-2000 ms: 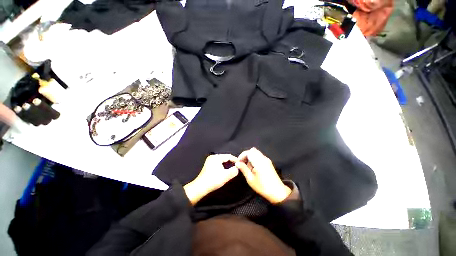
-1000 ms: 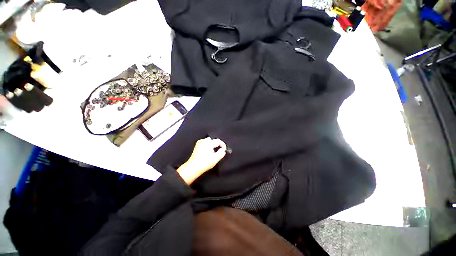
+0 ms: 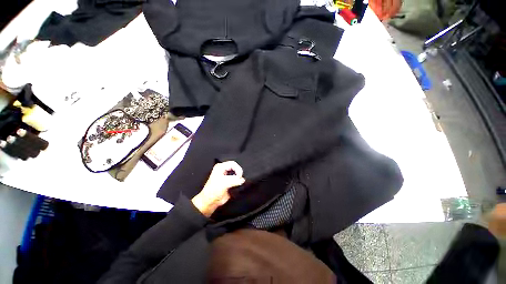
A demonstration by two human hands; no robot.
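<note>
The large black jacket point(image 3: 277, 127) lies in front of me with its chest flap facing up. Its opened edge shows a grey mesh-like lining point(image 3: 272, 213). My left hand point(image 3: 222, 183) pinches the jacket's dark cloth near the table's front edge, fingers curled; no button or needle can be made out. My right hand point(image 3: 497, 219) is only a blurred, cut-off patch at the right edge, above a dark sleeve, away from the jacket. What it holds cannot be seen.
Left of the jacket are an oval white tray point(image 3: 105, 155) with buttons, a loose button pile point(image 3: 148, 105), a brown cloth point(image 3: 125, 171) and a smartphone point(image 3: 167, 145). A second jacket point(image 3: 222, 22) with a hanger hook point(image 3: 219, 69) lies beyond. A red spool point(image 3: 348, 15) is at the far edge.
My right hand has left the cloth beside my left hand and is now at the far right edge. My left hand stays at the jacket. The view has shifted.
</note>
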